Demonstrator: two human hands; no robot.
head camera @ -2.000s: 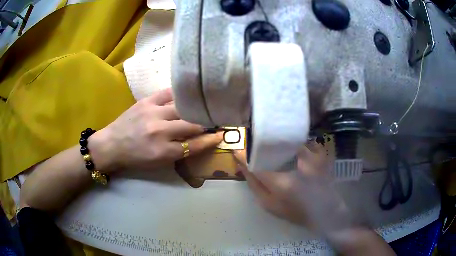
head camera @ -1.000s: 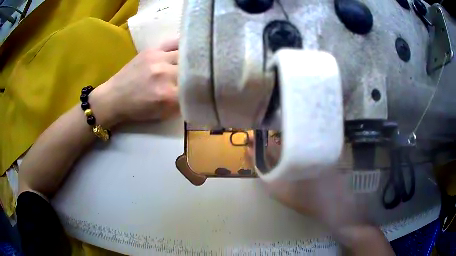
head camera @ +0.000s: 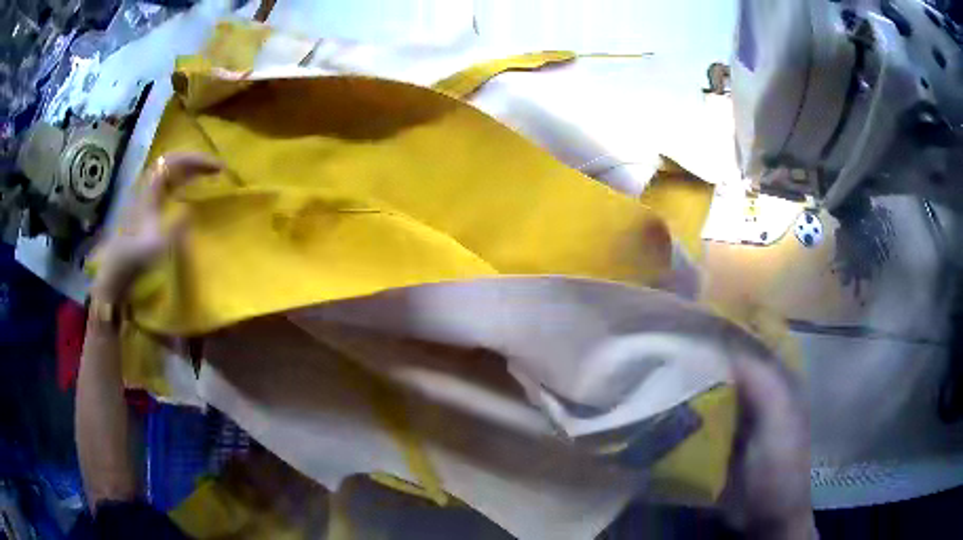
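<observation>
A large yellow garment piece with an off-white wrong side is spread and lifted in front of me, left of the sewing machine. My left hand, blurred, grips its left end. My right hand, blurred and partly covered by the cloth, is at its right end beside a folded yellow corner; its fingers are not clear. The cloth's lower edge hangs over the table's front.
The sewing machine head is at upper right, above a tan bed cover with a round football-like sticker. A round metal machine part is at left. Blue baskets are below.
My view has swung left and back from the machine head. The garment is now lifted and spread between my hands, and both hands have moved away from the needle area.
</observation>
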